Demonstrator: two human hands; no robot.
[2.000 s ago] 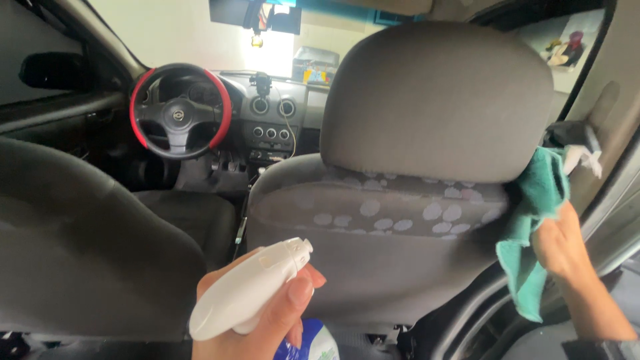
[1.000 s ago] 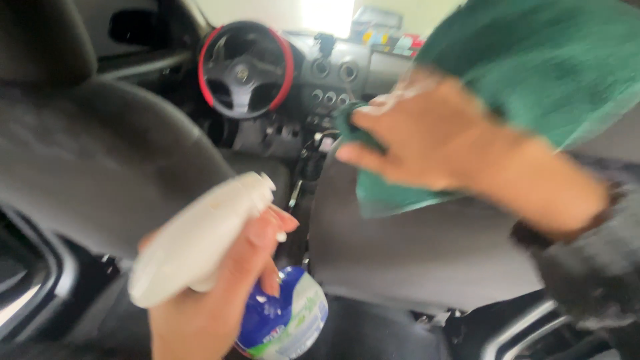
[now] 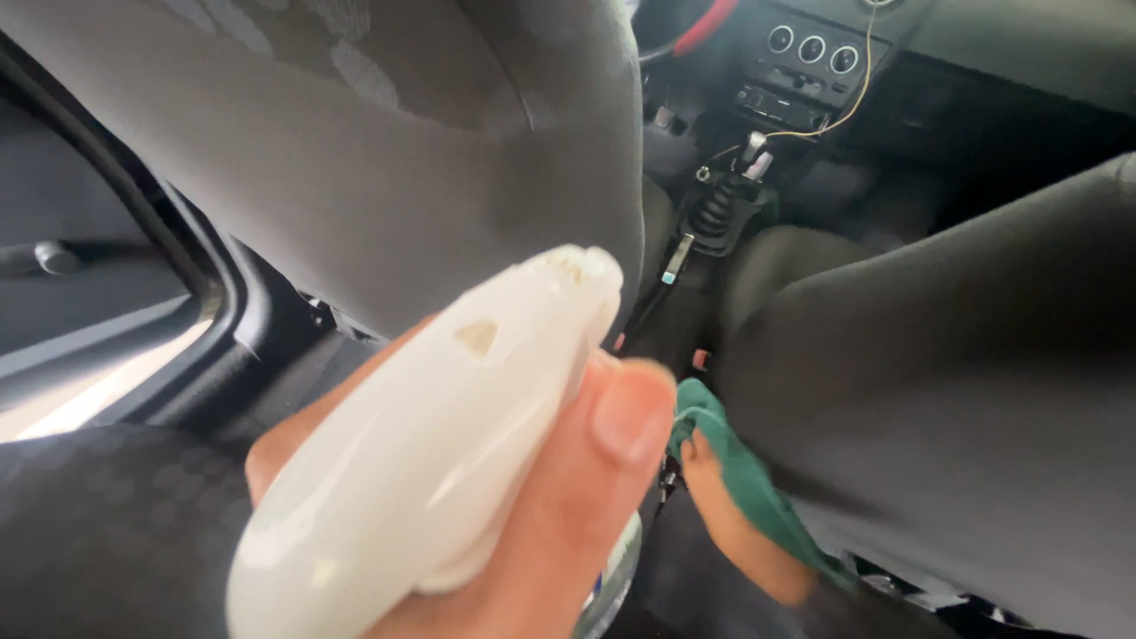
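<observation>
My left hand (image 3: 568, 497) is wrapped around the neck of a spray bottle, whose white trigger head (image 3: 417, 444) fills the lower middle of the view. Only a sliver of the bottle's body (image 3: 617, 577) shows below the fingers. Its nozzle points up and to the right, in front of the grey fabric back of a front seat (image 3: 532, 204). Lower right, my right hand (image 3: 737, 532) holds a green cloth (image 3: 763, 497) low in the gap between the two seats, beside the other seat back (image 3: 958, 373). Part of the right hand's fingers is hidden by the cloth.
Beyond the gap are the handbrake lever (image 3: 679, 259), the gear lever's boot (image 3: 721, 213) and the centre console (image 3: 785, 106) with a thin cable (image 3: 856, 111) hanging over it. Part of a red steering wheel rim (image 3: 706, 27) shows at the top. A car door (image 3: 80, 257) stands at the left.
My right hand, with the green cloth, has gone from the right seat's back down into the gap between the seats. The view has swung down and closer to the left seat. My left hand still holds the spray bottle.
</observation>
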